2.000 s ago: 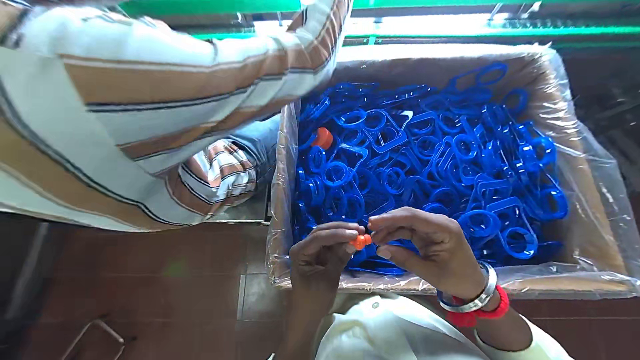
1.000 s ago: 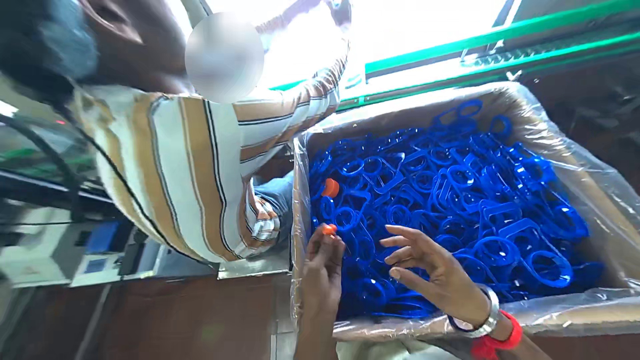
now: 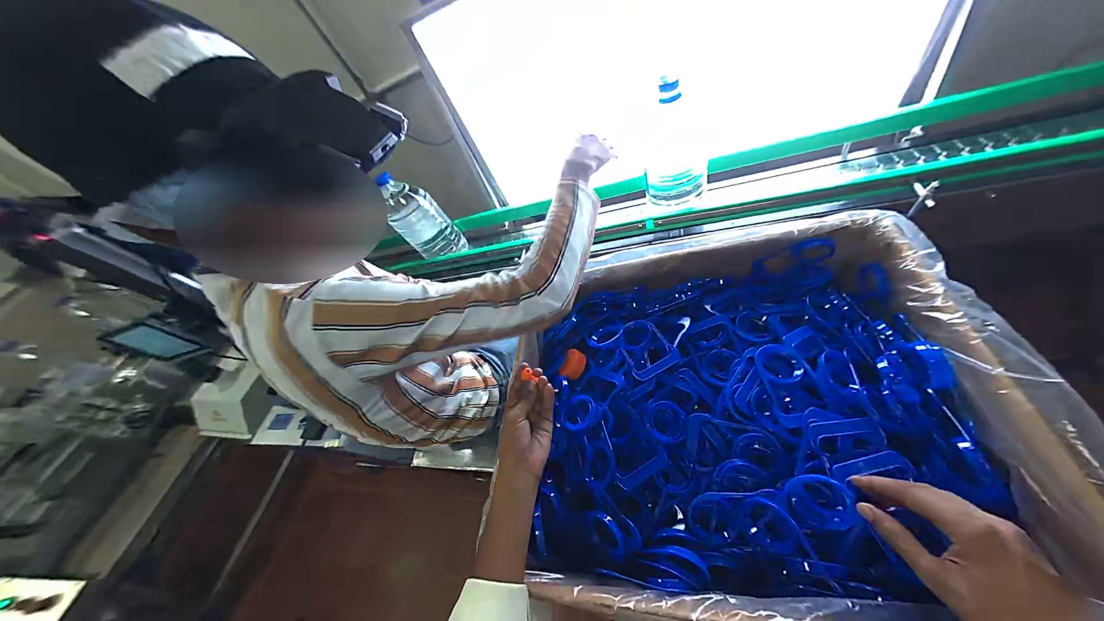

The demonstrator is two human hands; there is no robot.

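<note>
My left hand (image 3: 528,414) is at the box's left side, palm partly up, with a small orange object (image 3: 530,373) held at its fingertips. Low on the right, my right hand (image 3: 957,535) reaches over the heap with thumb and forefinger apart, close to a blue plastic ring handle (image 3: 819,502); whether they touch cannot be told. Many similar blue plastic handles (image 3: 664,421) fill a cardboard box lined with clear plastic (image 3: 975,345). Near my left fingertips, an orange cap-like piece (image 3: 572,364) lies on the heap.
Beyond the box runs a conveyor with green rails (image 3: 776,155). Two clear water bottles, one upright (image 3: 675,164) and one tilted in view (image 3: 423,216), are there. A co-worker in a striped shirt (image 3: 431,315) stands at the left, an arm stretched toward the conveyor.
My hands were together around the orange object two seconds ago and are now apart. The right hand has moved right, over the blue handles. The view has swung up and left.
</note>
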